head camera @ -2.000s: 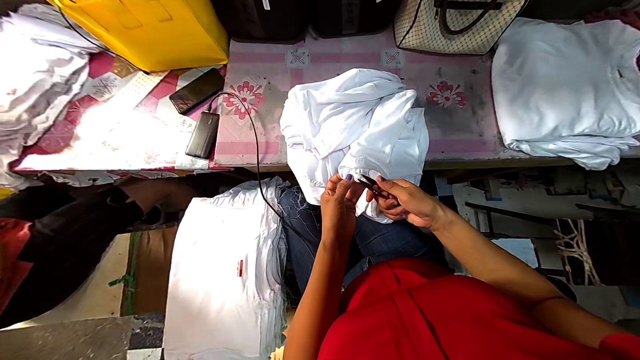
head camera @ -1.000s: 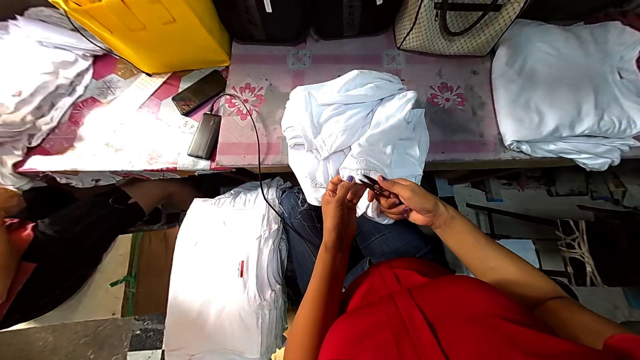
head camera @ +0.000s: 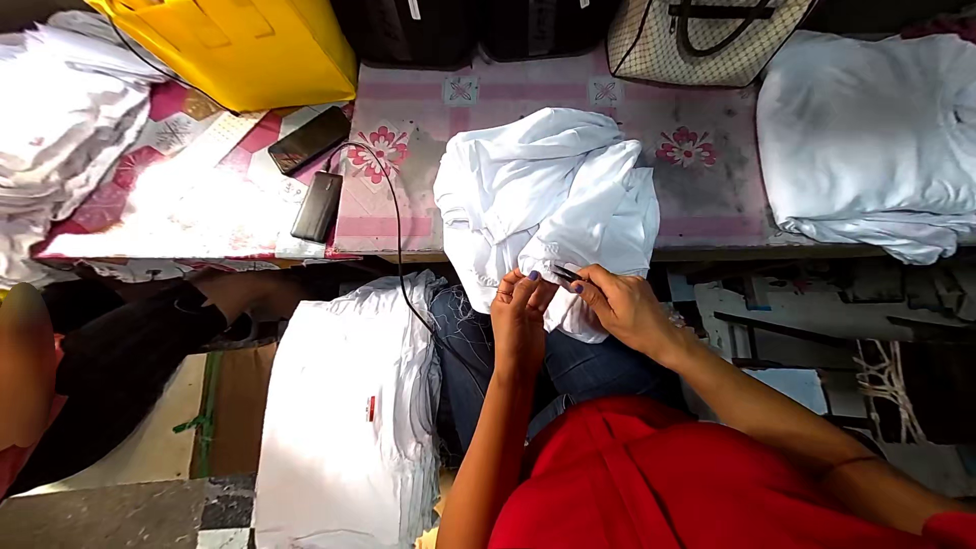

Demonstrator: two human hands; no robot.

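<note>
A bunched white garment (head camera: 545, 183) lies on the table and hangs over its front edge onto my lap. My left hand (head camera: 522, 309) pinches the cloth at its lower edge, thumb against fingers. Close on its right, my right hand (head camera: 629, 309) holds small dark thread snips (head camera: 566, 274), with the tips pointing left at the cloth by my left fingertips. Whether the blades are apart or closed cannot be told. Loose threads (head camera: 465, 328) lie on my jeans. A stack of white garments (head camera: 335, 412) stands beside my left leg.
The table (head camera: 396, 236) bears a phone (head camera: 309, 139), a power bank (head camera: 317, 207) with a dangling cable, a yellow bag (head camera: 252, 53), a checked handbag (head camera: 686, 46) and white garment piles (head camera: 862, 137), (head camera: 69, 137) at both sides. Another person's arm (head camera: 27, 366) shows at far left.
At the far left, the other person's arm and dark-clothed leg have shifted. My hands have stayed almost in place at the cloth's lower edge.
</note>
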